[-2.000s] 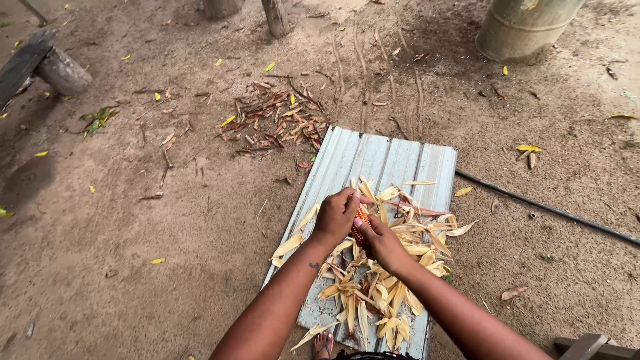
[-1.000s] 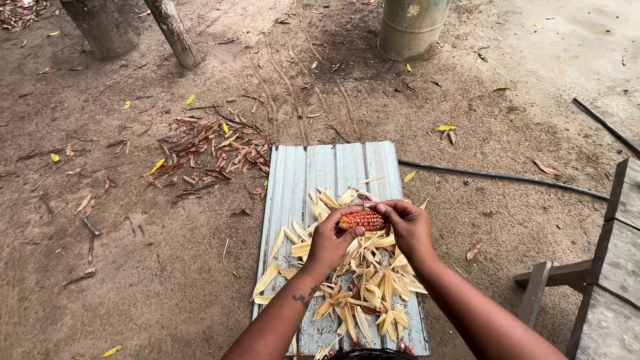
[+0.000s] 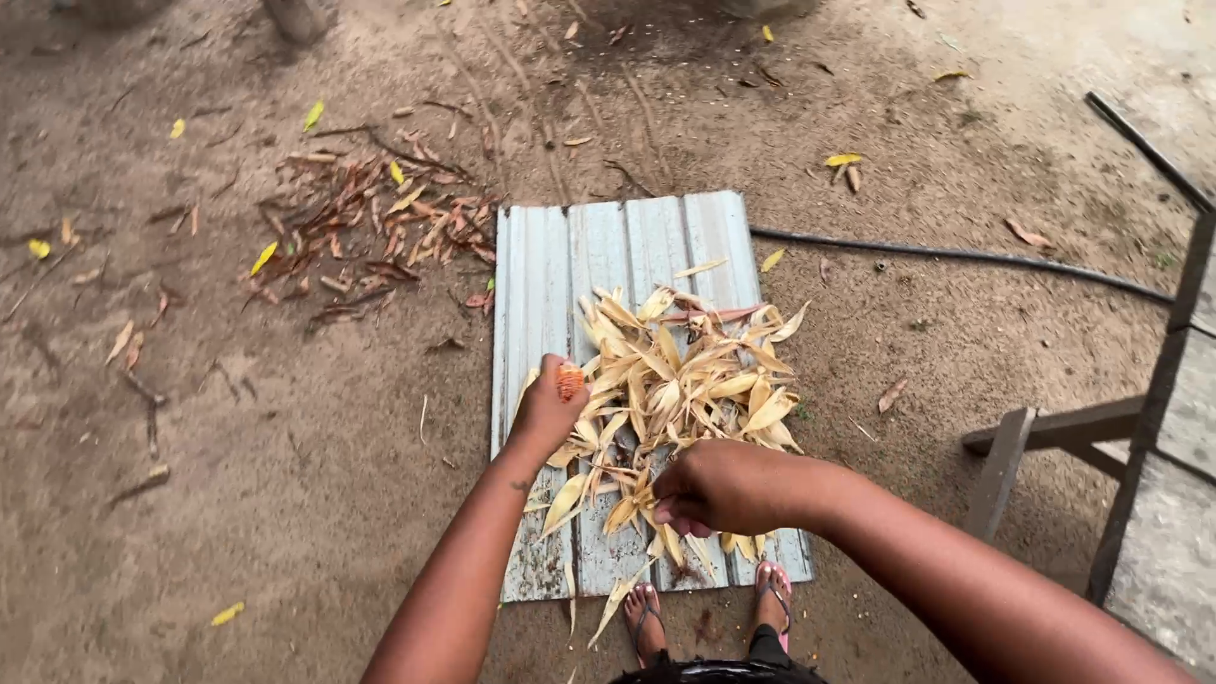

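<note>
My left hand (image 3: 549,404) is closed around an ear of orange-red corn (image 3: 570,382), whose kernels show at the top of the fist. My right hand (image 3: 717,489) hangs over the near part of the husk pile, fingers curled down; whether anything is between them cannot be made out. Dry, pale corn husks (image 3: 670,375) lie in a loose pile on a ribbed metal sheet (image 3: 534,275), which rests on the dirt ground.
A wooden table or bench (image 3: 1164,532) stands at the right. A black hose (image 3: 950,252) runs from the sheet toward it. Brown dry leaves (image 3: 380,223) lie left of the sheet's far end. My sandalled feet (image 3: 646,617) are at its near edge.
My hands were together at the corn ear; now they are apart. The left holds the ear at the pile's left side, and the right has moved nearer to my body. The view has shifted.
</note>
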